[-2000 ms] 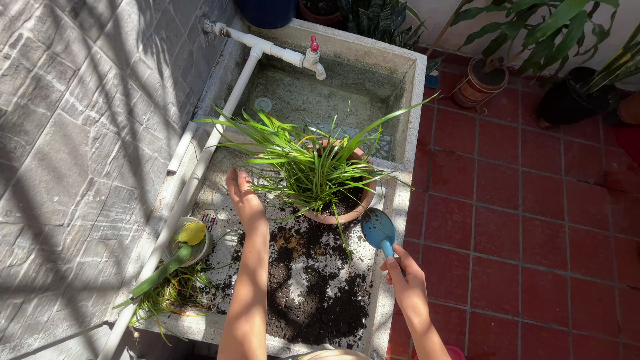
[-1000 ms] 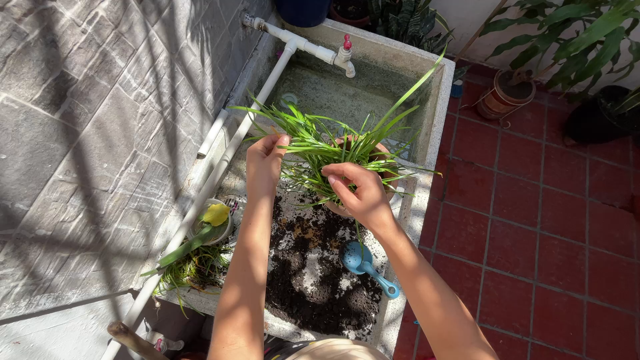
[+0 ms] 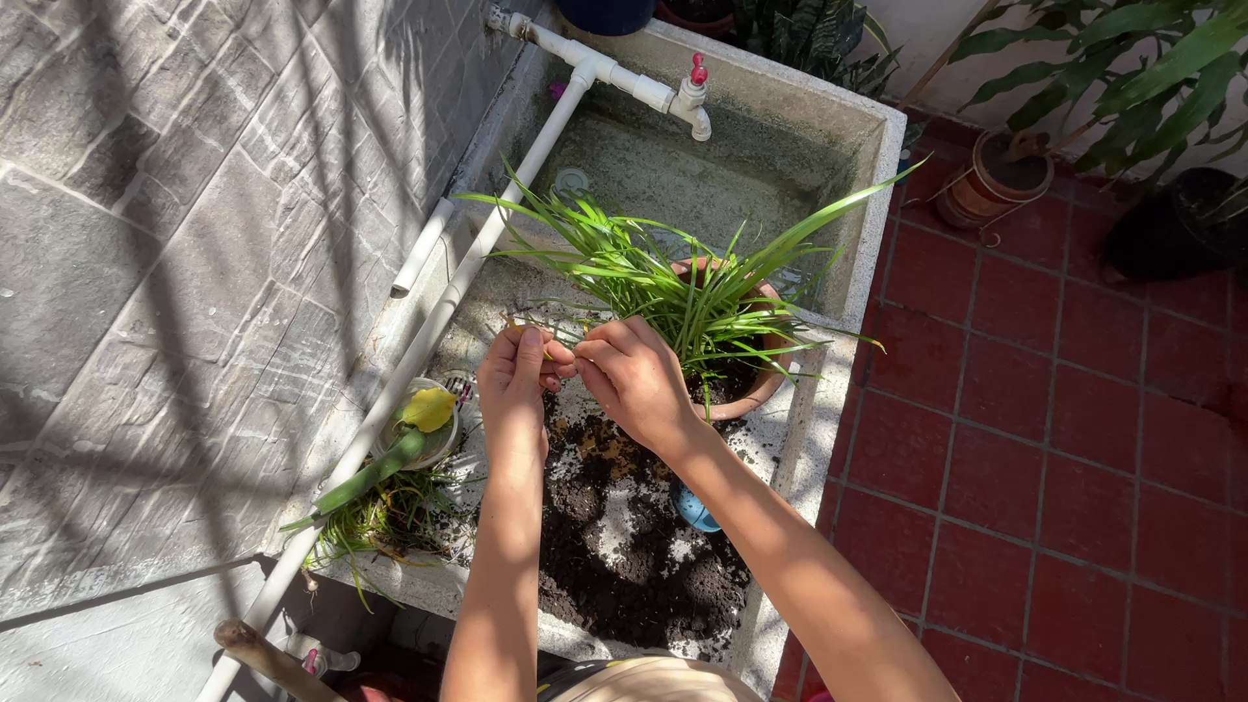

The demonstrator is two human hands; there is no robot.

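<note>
Long green leaves of a potted plant (image 3: pixel 682 283) spread from a terracotta pot (image 3: pixel 765 390) on the concrete sink's slab. My left hand (image 3: pixel 526 366), left of the pot, pinches a thin yellowish leaf blade (image 3: pixel 554 343). Close beside it, my right hand (image 3: pixel 629 370) has its fingertips together by the leaves; whether it also grips a blade is hard to tell. Dark potting soil (image 3: pixel 634 575) lies scattered on the slab below both hands. A blue scoop (image 3: pixel 694 509) rests on the soil, partly hidden by my right forearm.
Behind the pot is a concrete basin (image 3: pixel 819 127) with a white tap (image 3: pixel 690 102). A white pipe (image 3: pixel 468 258) runs along the left side. A white container (image 3: pixel 444 444) with a yellow leaf and pulled grass (image 3: pixel 390 512) sit at left. Potted plants (image 3: pixel 994 180) stand on red floor tiles.
The blue scoop, in my right hand two seconds ago, now lies on the soil. Both hands have come together and moved from the plant's leaves to the pot's left.
</note>
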